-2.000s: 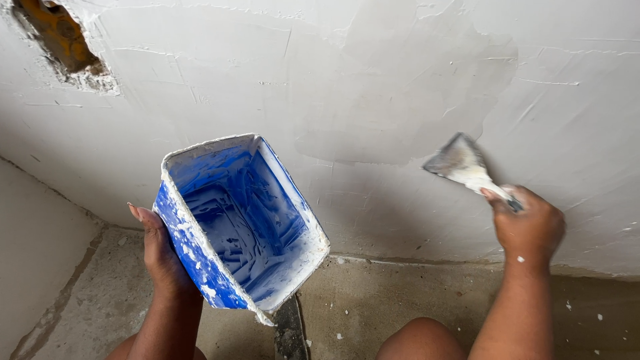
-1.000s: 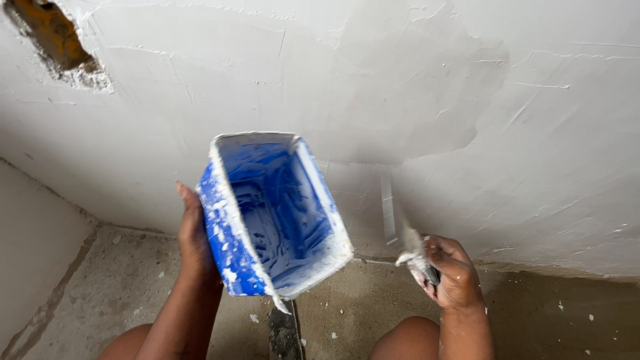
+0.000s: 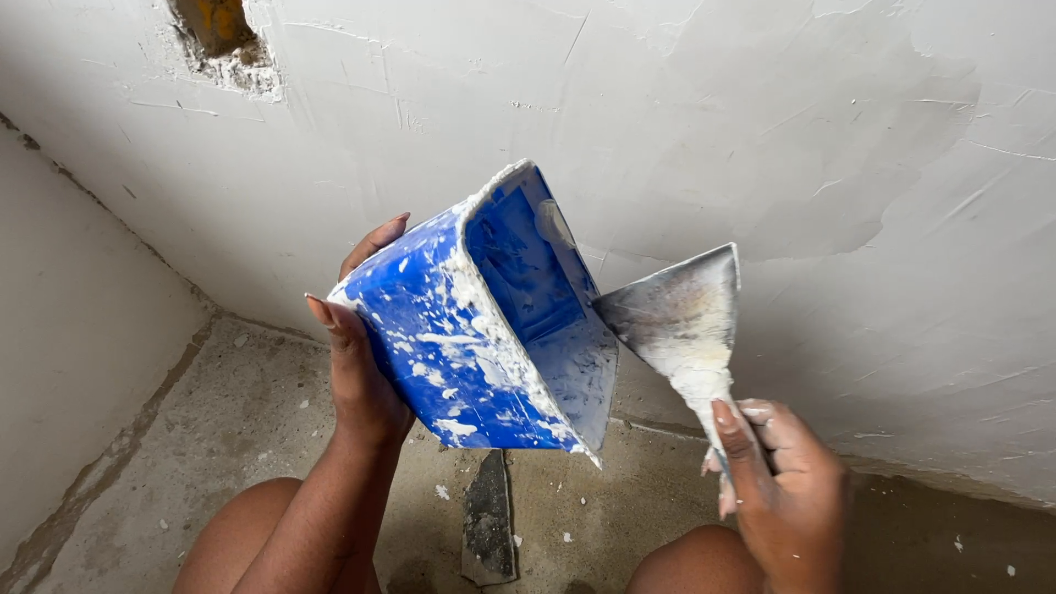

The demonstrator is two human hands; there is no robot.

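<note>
My left hand (image 3: 363, 355) holds a blue plastic bucket (image 3: 429, 355) from its left side and base. The bucket is tilted with its mouth towards the right, and white filler crusts its rim and outside. Thin white smears coat the inside. In my right hand (image 3: 784, 487) is a putty knife (image 3: 685, 318), gripped by its filler-covered handle. Its wide metal blade points up and left, with one corner at the bucket's right rim; whether they touch I cannot tell. White residue is on my right fingers.
Ahead stands a plastered wall (image 3: 742, 148) with a darker, damp-looking patch and a rough-edged hole (image 3: 219, 29) at upper left. Another wall (image 3: 74, 330) meets it on the left. A dark flat strip (image 3: 488, 520) lies on the concrete floor (image 3: 247, 412) between my knees, among white specks.
The bucket has turned so that more of its outer side shows. The putty knife was over the wall to the right earlier; now it is beside the bucket's rim. The view has shifted somewhat.
</note>
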